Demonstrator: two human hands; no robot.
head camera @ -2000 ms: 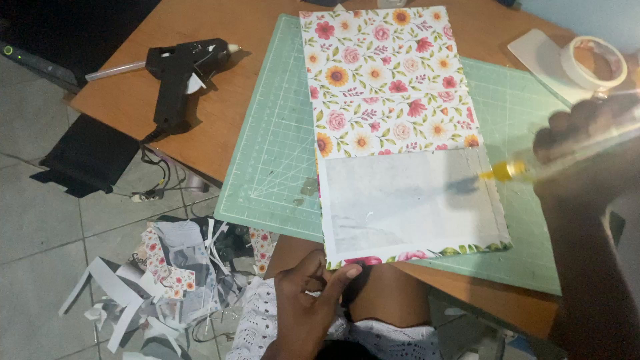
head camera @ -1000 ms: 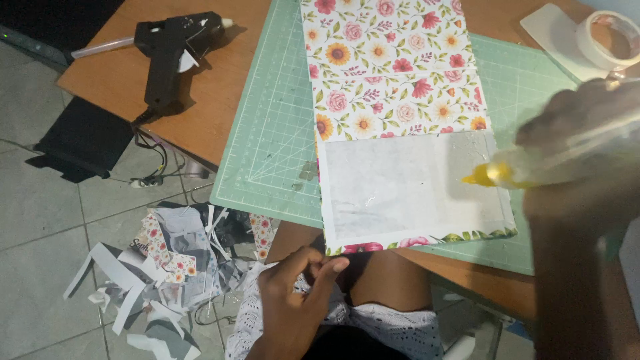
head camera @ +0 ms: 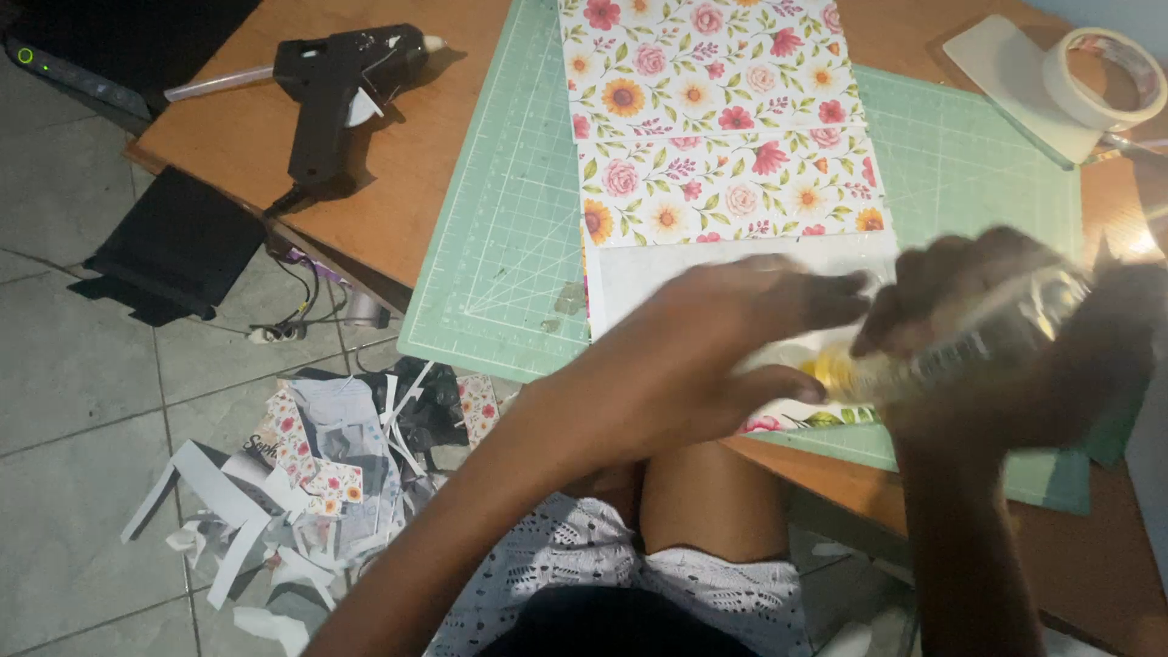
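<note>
My right hand grips a clear plastic glue bottle, tilted with its yellow tip toward the left. My left hand is beside that tip, thumb and fingers apart; blur hides whether it touches the tip. Beneath both hands lies a flat panel covered in floral paper, whose near part is a bare whitish area with a floral strip along the near edge. The panel rests on a green cutting mat, and the hands hide much of its near part.
On the wooden table, a black hot glue gun with a glue stick lies at the left. A roll of white tape sits on a pale flat piece at the back right. Paper scraps and cables are on the tiled floor.
My left hand has left the panel's near edge and moved up and right to beside the bottle's tip. The bottle, still in my right hand, has moved nearer the panel's near edge.
</note>
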